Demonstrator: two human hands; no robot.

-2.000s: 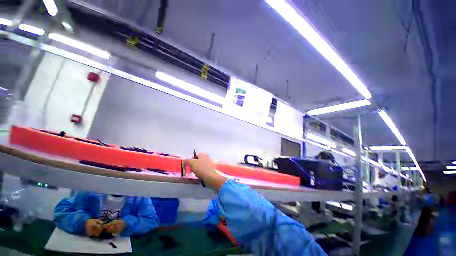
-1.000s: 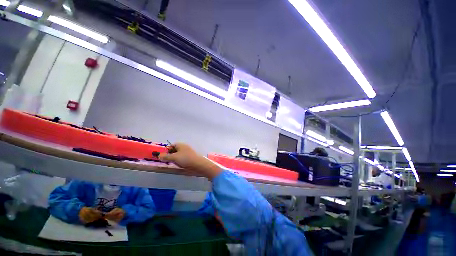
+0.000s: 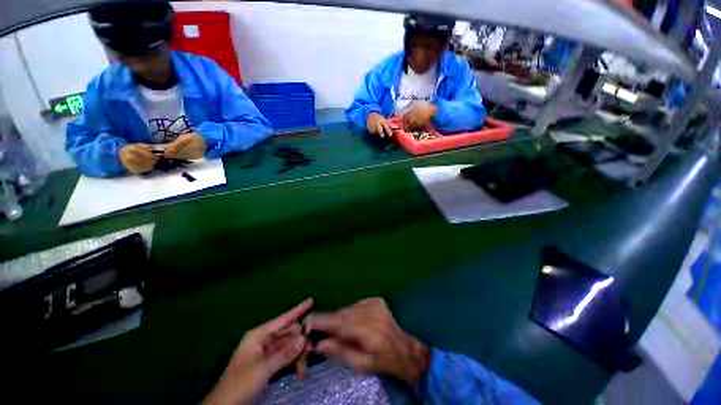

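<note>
My left hand point(image 3: 267, 353) and my right hand point(image 3: 365, 338) meet fingertip to fingertip at the bottom middle. A small dark part point(image 3: 311, 334) shows between the fingertips; it is blurred, and I cannot tell its shape. My left palm is turned up with the fingers partly spread. A bubble wrap sheet point(image 3: 324, 389) lies under both hands. A black housing point(image 3: 79, 291) with small silver brackets lies on bubble wrap at the left, apart from my hands.
A glossy black panel point(image 3: 581, 304) lies at the right. Another dark panel point(image 3: 510, 177) lies on a white sheet point(image 3: 447, 202). Two people in blue smocks sit opposite, one at a white board point(image 3: 103, 198), one at a red tray point(image 3: 466, 141). The shelf point(image 3: 332, 9) crosses overhead.
The view has dropped from the shelf and red bins to the bench. My right hand has left the bin and is down at my left hand, which now shows.
</note>
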